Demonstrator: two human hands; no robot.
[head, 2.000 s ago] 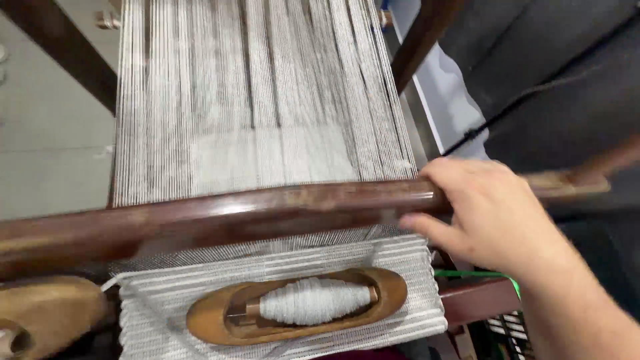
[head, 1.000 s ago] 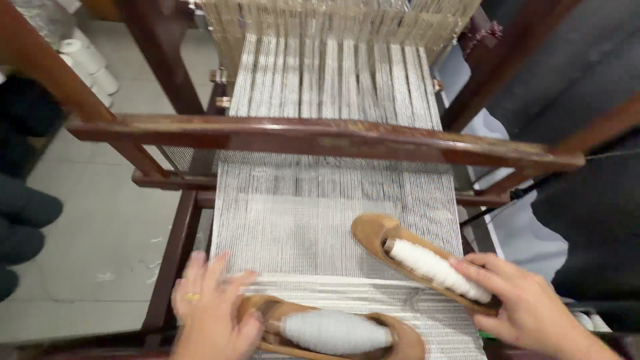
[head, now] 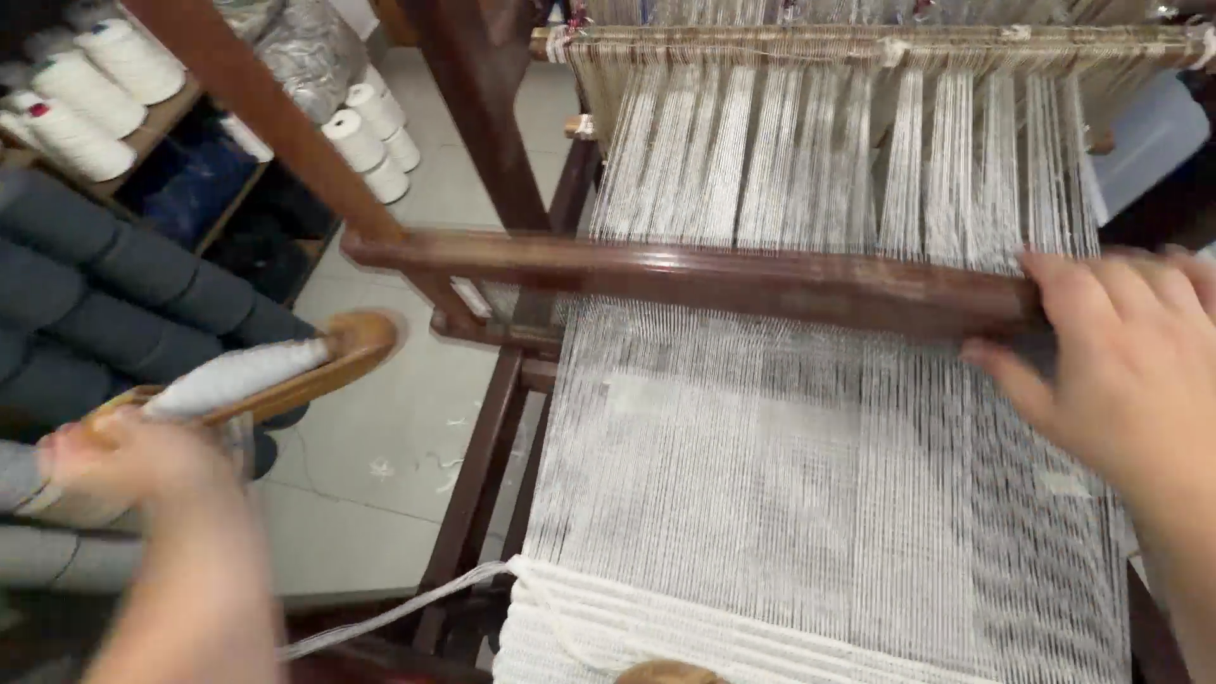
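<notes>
At the left, out past the loom's side, my left hand [head: 138, 456] grips one end of a wooden boat shuttle [head: 313, 380] that carries a pale yarn bobbin [head: 237, 377]. My right hand [head: 1121, 342] is closed around the right part of the loom's dark wooden beater bar [head: 703, 280], thumb underneath. Under the bar run white and grey warp threads [head: 741, 456]. Woven white cloth [head: 608, 617] lies at the bottom, and a pale weft strand [head: 399, 613] trails from its left edge. The tip of a second wooden shuttle [head: 670, 673] shows at the bottom edge.
Heddles hang from a rod [head: 855, 43] at the top. The loom's wooden side frame [head: 475, 475] stands left of the warp. Dark yarn cones [head: 133, 275] are stacked at the left, with white cones [head: 351, 142] behind and a shelf [head: 171, 123] at the upper left.
My left hand has moved out to the left, now with the grey-white yarn shuttle. My right hand has let go of the white yarn shuttle and taken hold of the beater bar. The view has shifted.
</notes>
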